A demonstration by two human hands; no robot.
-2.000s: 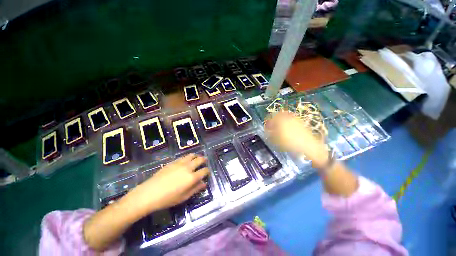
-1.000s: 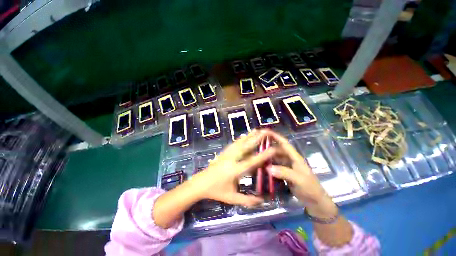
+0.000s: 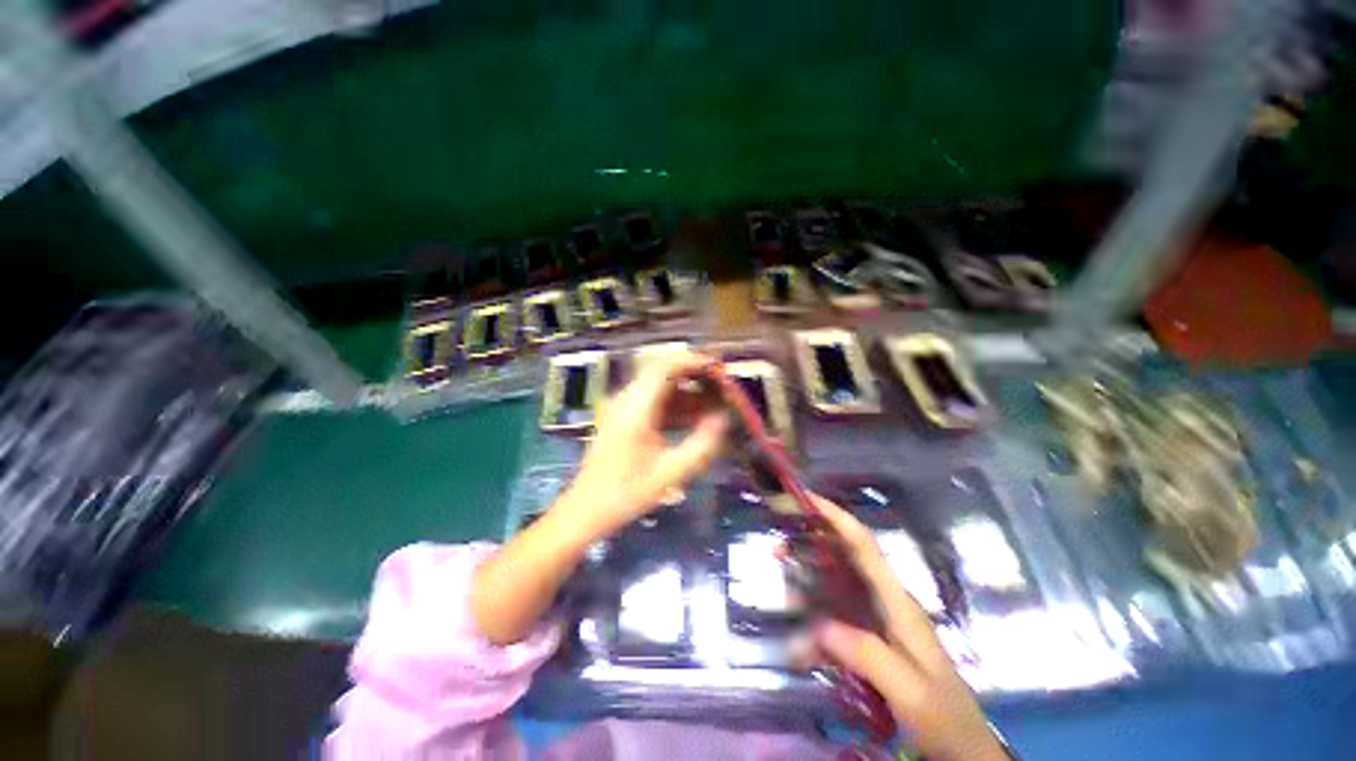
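A red flip phone (image 3: 766, 443) is open and held tilted above the front tray, blurred by motion. My left hand (image 3: 654, 446) holds its upper end between thumb and fingers. My right hand (image 3: 877, 625) holds its lower half. The clear blister tray (image 3: 1026, 506) below has phones with cream borders in its back row, such as one phone (image 3: 836, 372), and darker phones or pockets with bright glare in front. My hands cover part of both rows. Whether a tape strip is between my fingers cannot be told.
A tangled heap of cream waste strips (image 3: 1190, 461) lies on a clear tray at right. More filled trays stand behind, with bordered phones (image 3: 491, 330). Stacked trays (image 3: 104, 431) are at far left. Grey posts (image 3: 208, 253) rise left and right. A reddish-brown board (image 3: 1242, 305) lies at back right.
The phone between my hands was narrow and upright; it is now open and slanted. My hands have moved apart along it. The view has shifted, so the bench appears lower and further right.
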